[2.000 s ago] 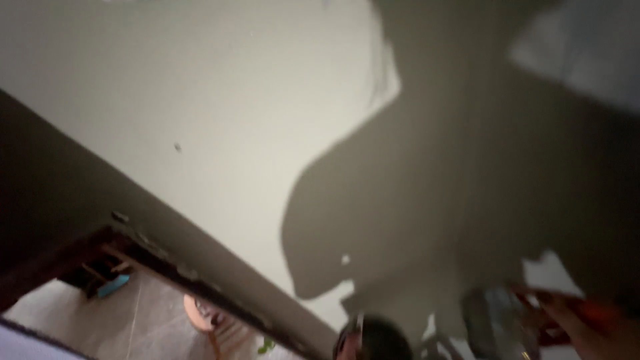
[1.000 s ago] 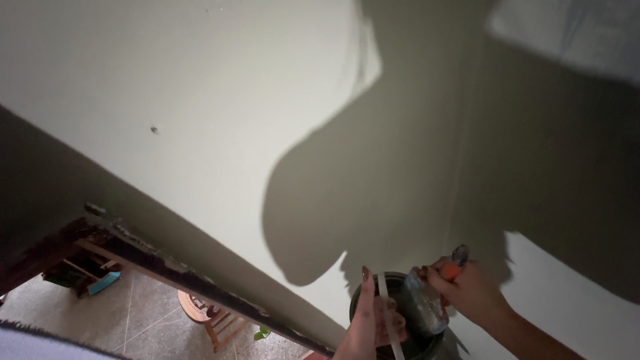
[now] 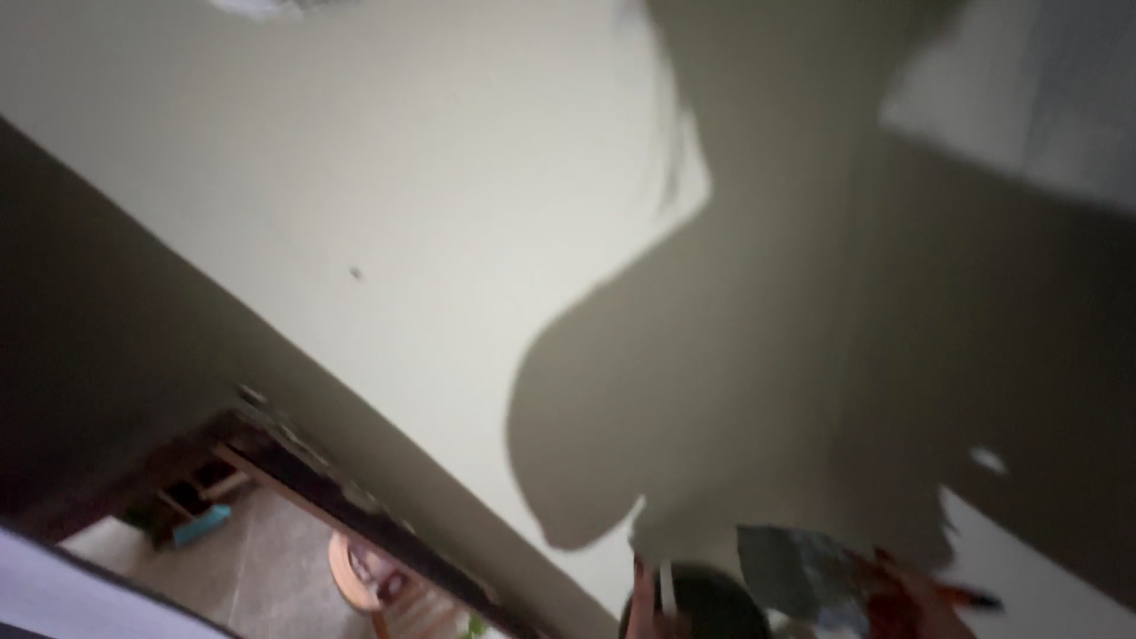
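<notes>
At the bottom edge, my left hand (image 3: 646,608) grips a dark round container (image 3: 714,603), its fingers at the rim beside a thin pale strip (image 3: 667,587). Just right of it, my right hand (image 3: 914,599) is closed around a wide scraper or putty knife with an orange and black handle (image 3: 972,596). Its broad grey blade (image 3: 781,568) points left, near the container's rim, and carries pale smears. What the container holds is too dark to tell. Behind both hands rises a pale wall (image 3: 426,204) with a large shadow across it.
A dark door frame (image 3: 337,497) with a chipped edge runs diagonally at the lower left. Through the opening are a tiled floor (image 3: 280,550), a round-backed wooden chair (image 3: 351,572) and a light blue object (image 3: 202,525). A small mark (image 3: 356,273) shows on the wall.
The scraper was over the container's opening one second ago; it is now to the right of it, blade pointing left. The view has shifted somewhat.
</notes>
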